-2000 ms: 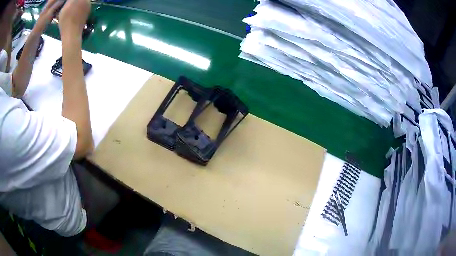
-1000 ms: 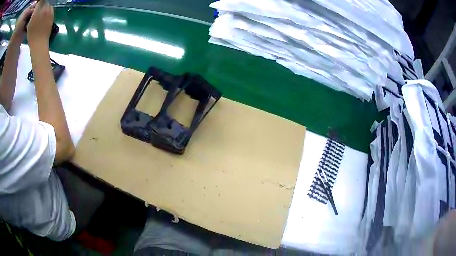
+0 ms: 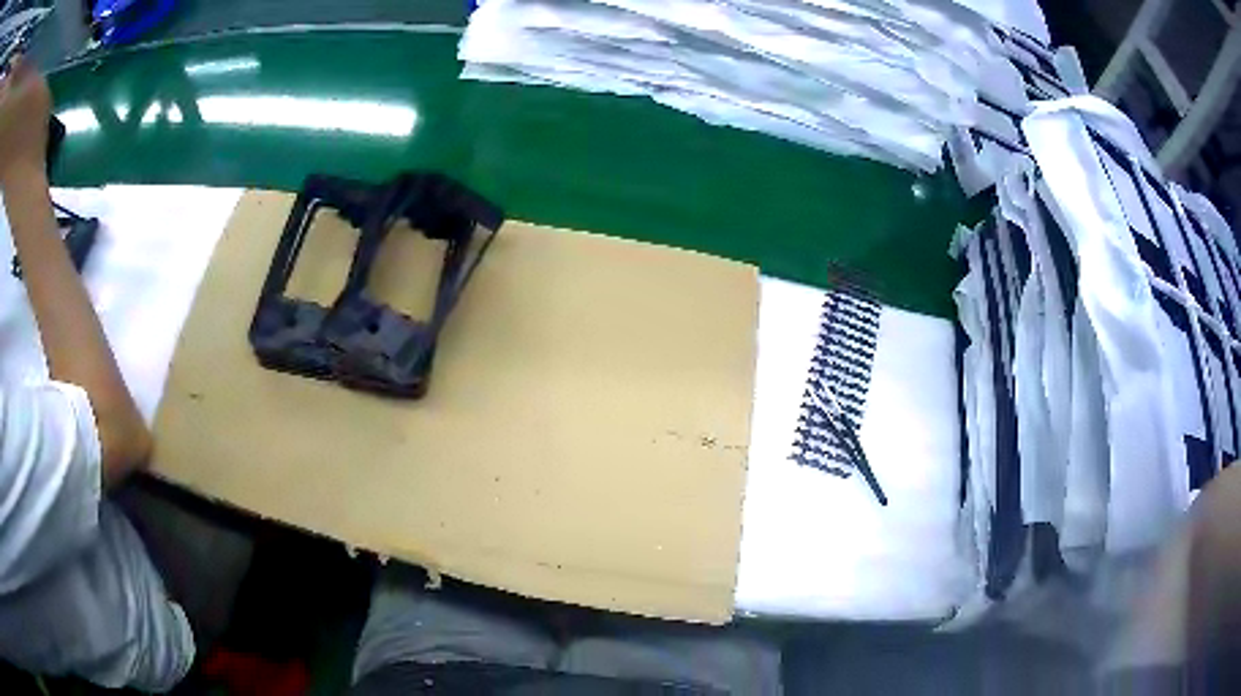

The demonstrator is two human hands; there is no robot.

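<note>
Two clusters of black frames lie side by side and overlapping on the tan cardboard sheet, toward its back left. Each has an open middle and a solid lower end. My right hand appears only as a pale grey blur at the lower right, with a blurred bare forearm cut off by the right edge. It is beside the upright pile of trays; its fingers and anything in them cannot be made out. My left hand is not in view.
Small black parts lie in rows on the white sheet, with a thin dark tool across them. White-sheeted tray piles stand at the back and right. A coworker's bare arm is at the left.
The view has turned right, so the bench and frames sit further left and more of the right tray pile shows. More of the blurred right forearm and hand shows at the lower right.
</note>
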